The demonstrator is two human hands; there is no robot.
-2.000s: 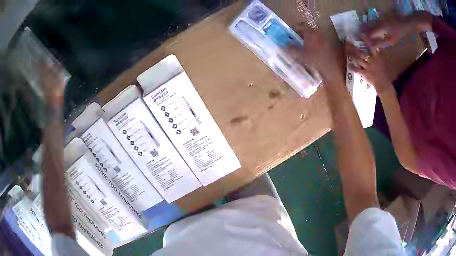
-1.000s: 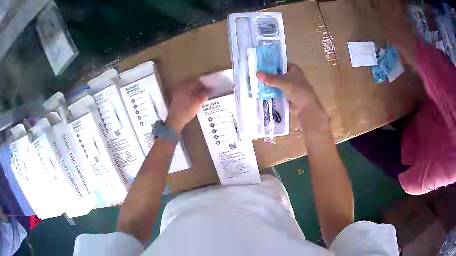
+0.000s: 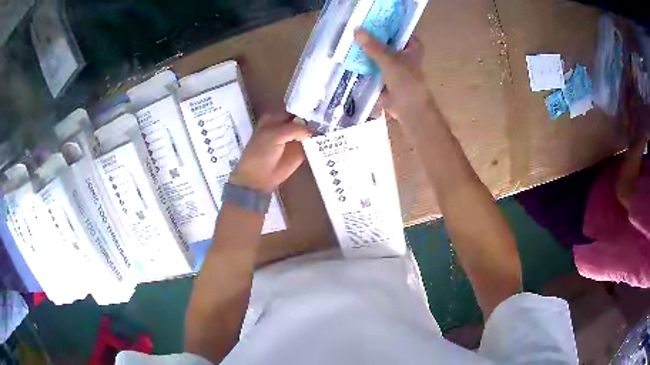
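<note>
My right hand (image 3: 403, 71) grips a clear plastic tray (image 3: 321, 68) from its right side, thumb on a light-blue packet (image 3: 380, 36) in it. A thin black cable (image 3: 350, 105) lies in the tray's lower end. My left hand (image 3: 274, 150) holds the upper left edge of a white printed carton (image 3: 358, 189), which stands against my body side of the bench. The tray is tilted, its lower end right at the carton's top opening; whether it is inside is hard to tell.
Several open white cartons (image 3: 214, 135) lean in a row at left. A brown cardboard-covered bench (image 3: 463, 93) lies beneath. A closed carton (image 3: 55, 50) lies on the dark belt at upper left. White leaflet (image 3: 545, 72) and blue packets (image 3: 576, 91) lie at right, near a person's pink sleeve (image 3: 609, 228).
The tray has tilted and moved up over the carton's top, its lower end now at the opening. My left hand has moved onto the carton's upper edge. The belt carton has shifted up and left.
</note>
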